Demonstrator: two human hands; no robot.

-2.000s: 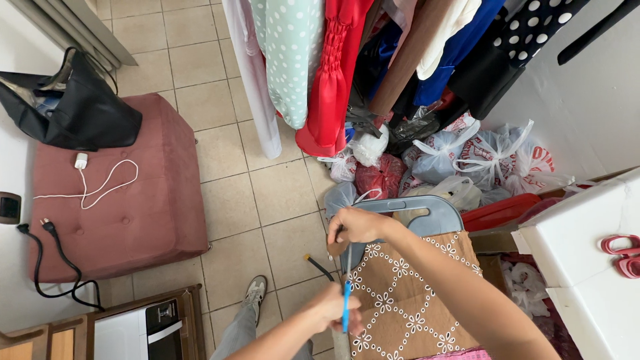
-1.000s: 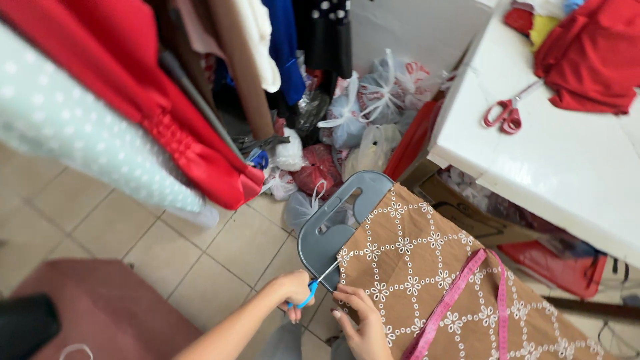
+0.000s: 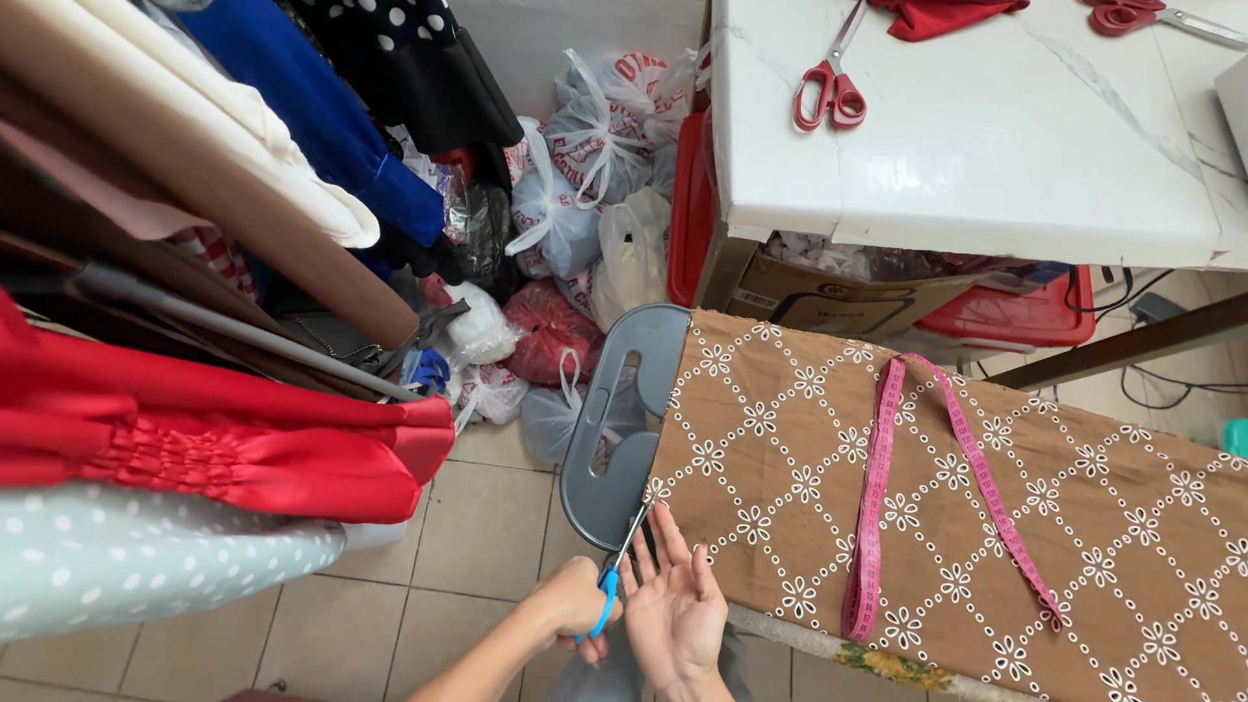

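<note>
A brown fabric with white flower embroidery (image 3: 804,483) lies over an ironing board, whose grey end rest (image 3: 614,429) sticks out at the left. One hand, which appears to be my left, holds blue-handled scissors (image 3: 606,597) by the loops; this left hand (image 3: 575,604) is left of the other. The scissor tips are at the fabric's near left corner. My right hand (image 3: 673,604) is palm up with fingers spread, its fingertips at the fabric edge beside the blades. Whether it pinches cloth is hidden. A pink measuring tape (image 3: 877,487) lies folded across the fabric.
Red-handled scissors (image 3: 829,97) and red cloth (image 3: 941,15) rest on a white table (image 3: 955,166). Tied plastic bags (image 3: 551,331) sit on the tiled floor. Garments (image 3: 214,439) hang at the left. Beneath the table are a cardboard box (image 3: 848,297) and a red lid (image 3: 1024,312).
The view has swung well to the right. The scissors stay at the fabric's edge, with both hands close together. The hand beside the blades now shows its palm, fingers spread.
</note>
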